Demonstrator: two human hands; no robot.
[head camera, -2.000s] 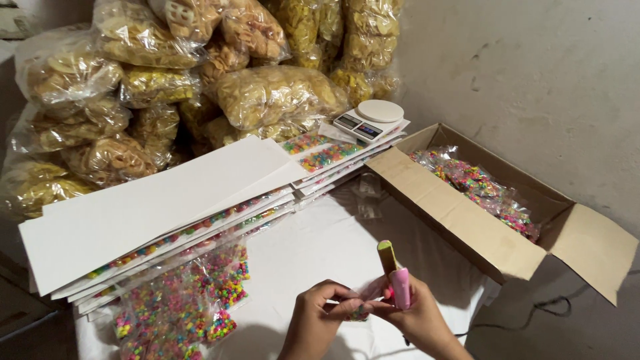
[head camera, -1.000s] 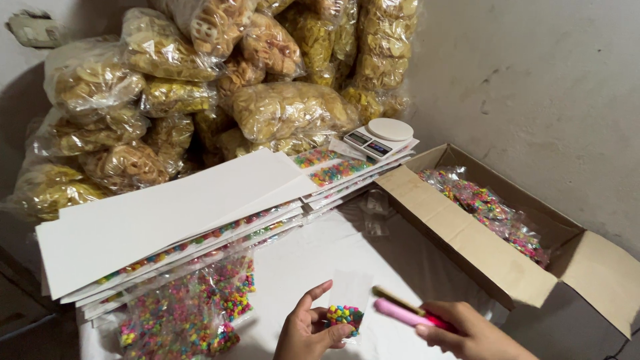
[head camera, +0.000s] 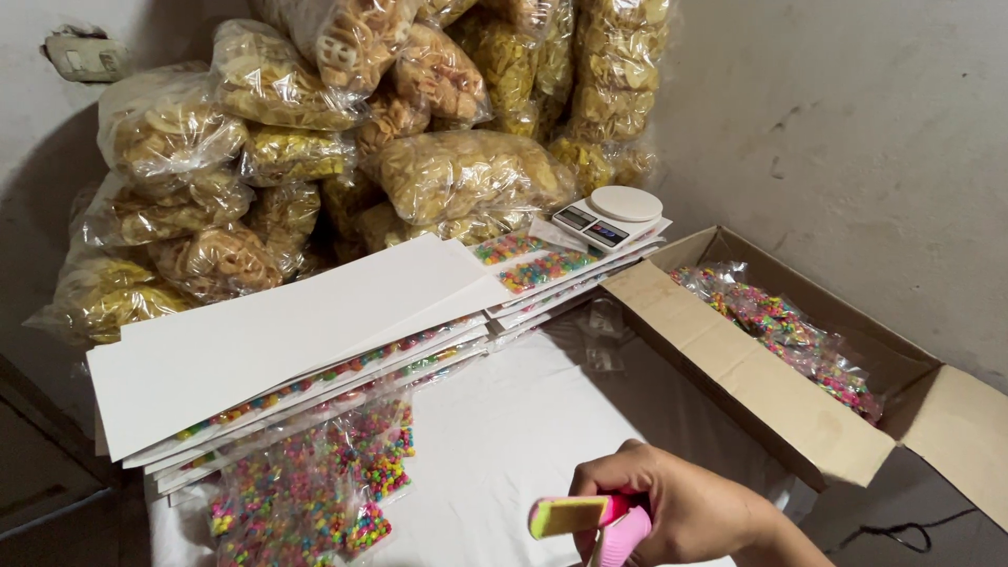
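Note:
My right hand (head camera: 669,500), at the lower right over the white-covered table (head camera: 504,441), holds a pink handheld bag sealer (head camera: 622,535) with a yellowish-brown strip on one arm. My left hand is out of the frame, as is the small clear bag of colored candies it held earlier. Left of my right hand lies a pile of clear bags (head camera: 315,480) filled with bright small candies. A few small clear bags (head camera: 605,319) lie on the table near the cardboard box.
White boards (head camera: 291,339) with candy bags between them are stacked across the table. A white kitchen scale (head camera: 610,216) stands at their far end. The open cardboard box (head camera: 748,394) at right holds bagged candies (head camera: 780,331). Large snack bags (head camera: 472,173) are piled behind; a black cable (head camera: 906,531) lies lower right.
My left hand and the small candy bag have gone out of view. My right hand still holds the sealer, now turned with its tips pointing left and down.

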